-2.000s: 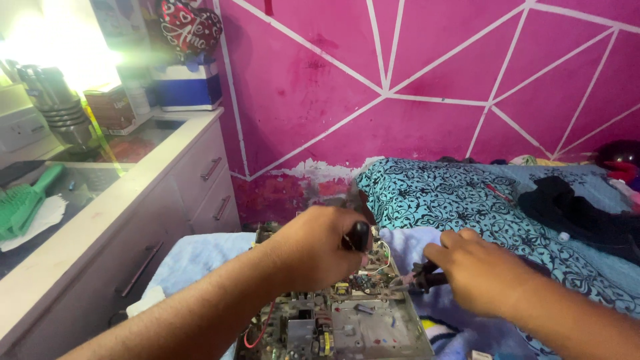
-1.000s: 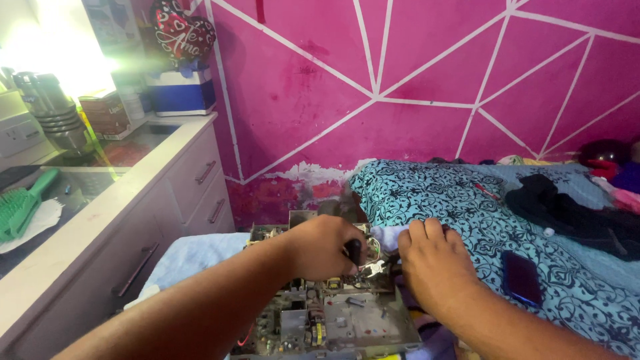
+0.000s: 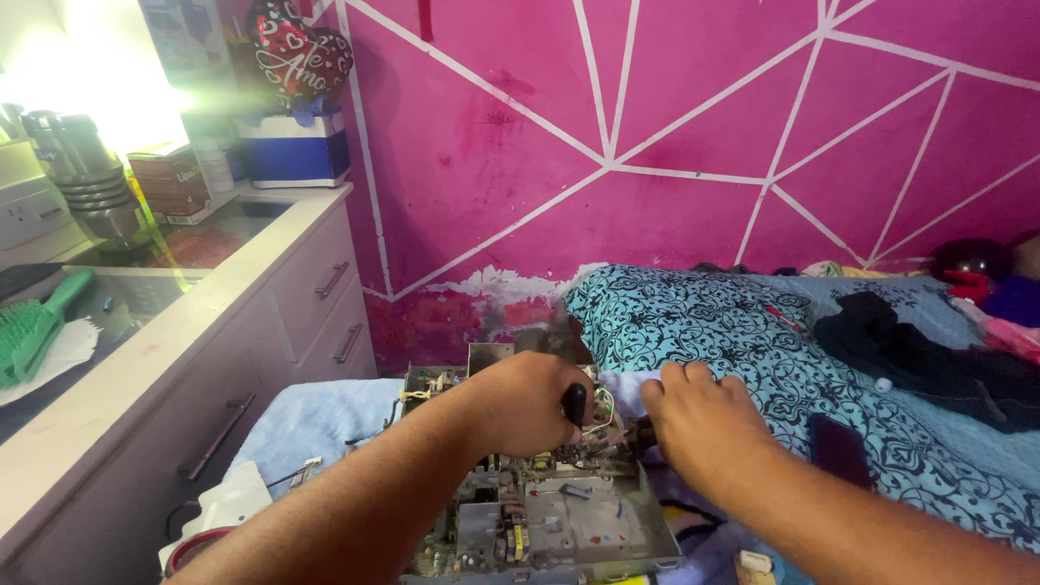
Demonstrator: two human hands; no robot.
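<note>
An electronics chassis (image 3: 585, 520) with circuit boards, wires and a metal tray section lies on light blue cloth in front of me. My left hand (image 3: 532, 406) is closed around a black-handled tool (image 3: 574, 404) over the chassis's upper right part; the tool's tip is hidden. At the chassis's upper right edge is my right hand (image 3: 707, 418), fingers bent downward; their tips and anything between them are hidden. White and reddish wires (image 3: 603, 408) run between the two hands.
On the left stands a white drawer cabinet (image 3: 244, 325) with a green hairbrush (image 3: 41, 325) and a metal thermos (image 3: 85, 175). To the right, a patterned pillow (image 3: 691, 317), a dark phone (image 3: 841, 451) and black clothing (image 3: 918, 357) lie on the bed. Behind is a pink wall.
Two seconds ago my right hand held a dark object beside the chassis; that object no longer shows in it. The right hand has come closer to the left. The phone has come into sight.
</note>
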